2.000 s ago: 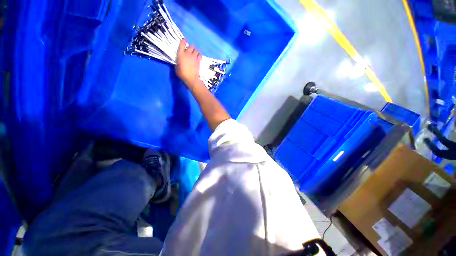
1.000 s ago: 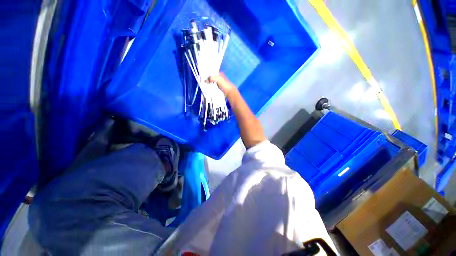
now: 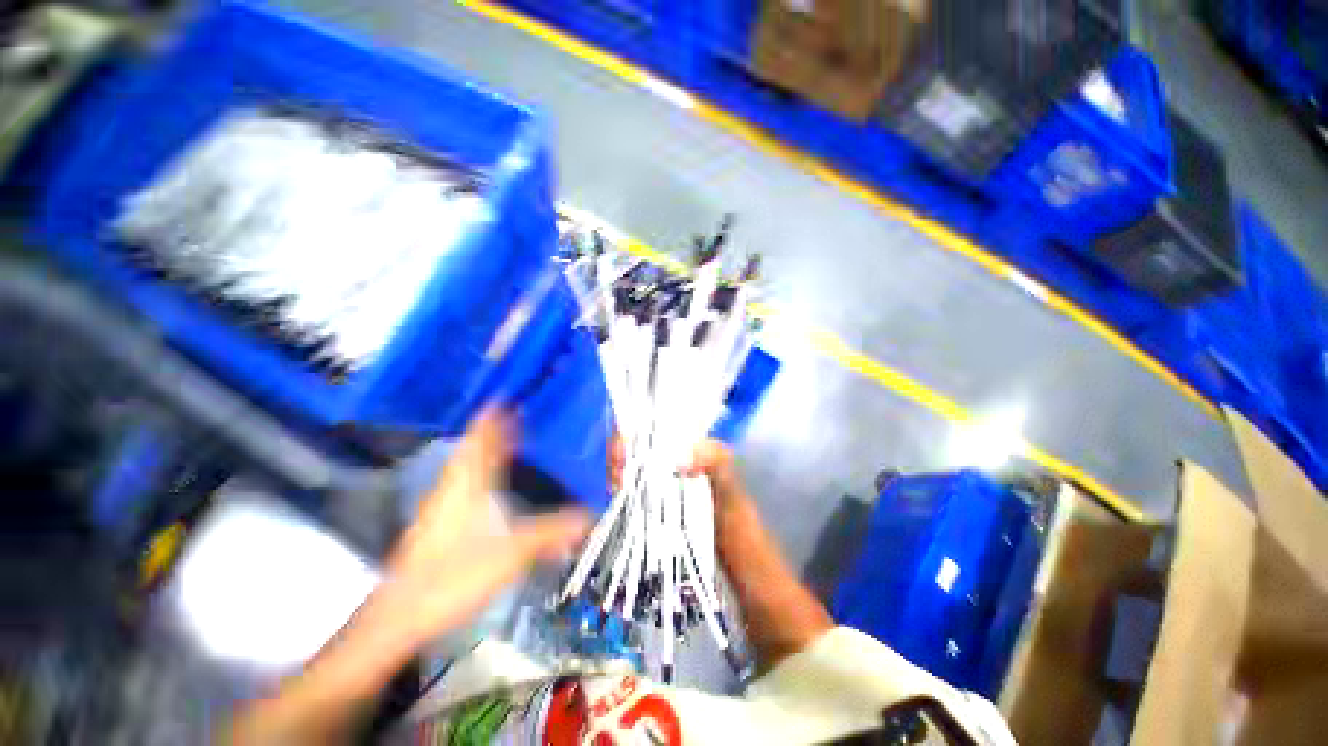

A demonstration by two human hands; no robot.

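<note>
My right hand is closed around the middle of a bundle of white cable assemblies. The bundle is held up in front of me, with dark ends fanned out at the top and more ends spread below. My left hand is to the left of the bundle, blurred, with fingers apart and nothing seen in it. A gap shows between it and most of the bundle; its thumb is close to the lower cable ends.
A blue bin full of white cables stands at upper left. Below it is a blurred machine area with a white surface. A blue tote and open cardboard box are at lower right. Boxes and bins line the floor beyond the yellow lines.
My right hand has lifted the cable bundle up out of the large blue bin. The view has swung up, and my left hand has come into view. The full blue bin now shows at left.
</note>
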